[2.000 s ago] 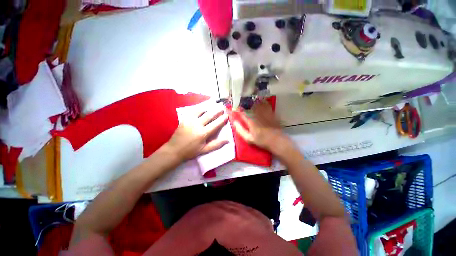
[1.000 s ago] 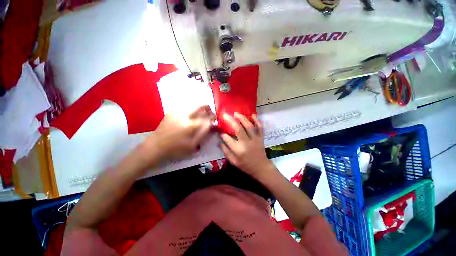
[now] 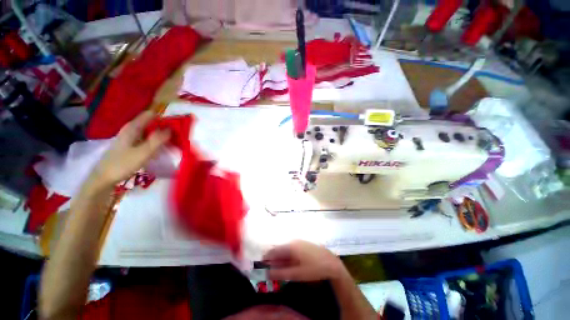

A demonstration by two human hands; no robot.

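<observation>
My left hand (image 3: 136, 153) is raised at the left of the table and grips one end of a red fabric panel (image 3: 209, 200). The panel hangs blurred in the air, slanting down to the right, with a pale part at its lower end. My right hand (image 3: 300, 260) is at the table's front edge with curled fingers beside that pale end; blur hides whether it holds it. The cream HIKARI sewing machine (image 3: 375, 164) stands right of the panel. No cloth shows under its needle area (image 3: 306, 180).
Pale pieces with red edges (image 3: 222, 81) and a red stack (image 3: 337, 56) lie behind. A long red cloth pile (image 3: 144, 81) is left rear, pale pieces (image 3: 75, 165) at left. Snips (image 3: 425, 209) and an orange-red ring-shaped item (image 3: 471, 214) lie right. A blue crate (image 3: 522, 294) is below right.
The red and pale work has left the machine and is lifted to the left by my left hand. My right hand has dropped to the table's front edge. The view has tilted up.
</observation>
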